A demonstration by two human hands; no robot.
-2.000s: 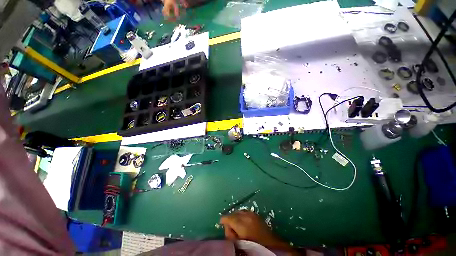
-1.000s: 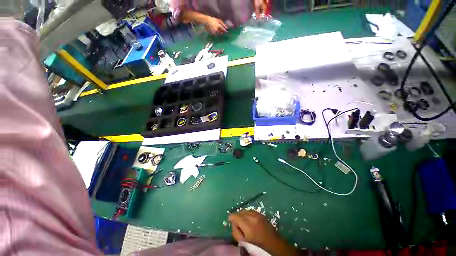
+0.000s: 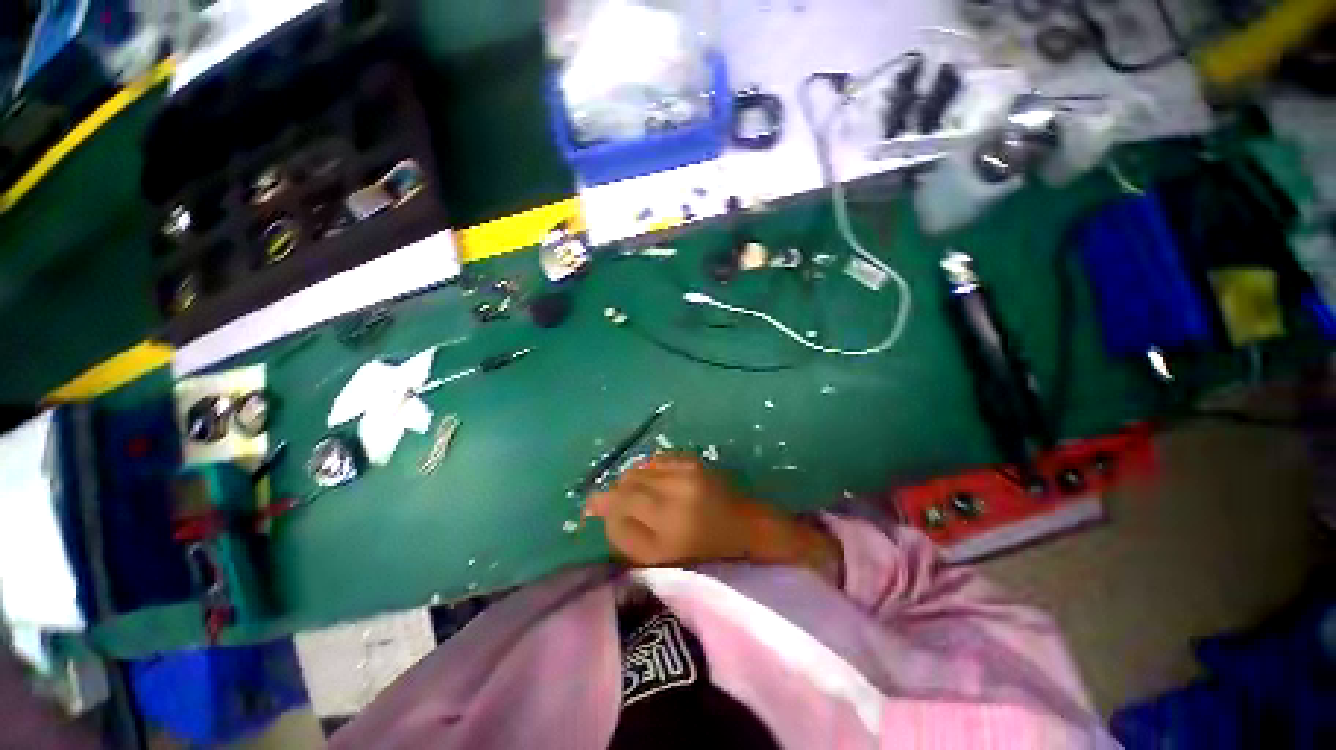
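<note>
My right hand [image 3: 667, 510] rests on the green mat [image 3: 513, 506] at front centre, with its fingers curled; nothing shows in it, but its underside is hidden. Dark tweezers [image 3: 630, 446] lie just beyond its fingers. Tiny white scraps [image 3: 709, 451] lie scattered around the tweezers and hand. My left hand is not in view. A loose round unit [image 3: 333, 463] lies at left near a white star-shaped cloth [image 3: 384, 407] and a slim pen [image 3: 484, 366].
A black compartment tray [image 3: 315, 249] stands rear left, a blue parts bin [image 3: 645, 158] at the rear. A white cable [image 3: 879, 349] curves right of centre. A black rod-shaped tool [image 3: 996, 359] lies right. A teal multimeter [image 3: 238, 550] lies left, a red tray [image 3: 916, 510] front right.
The view has tilted down and shifted right, showing more of my lap and the red tray. The raised left sleeve has left the upper left. My right hand stays beside the scraps.
</note>
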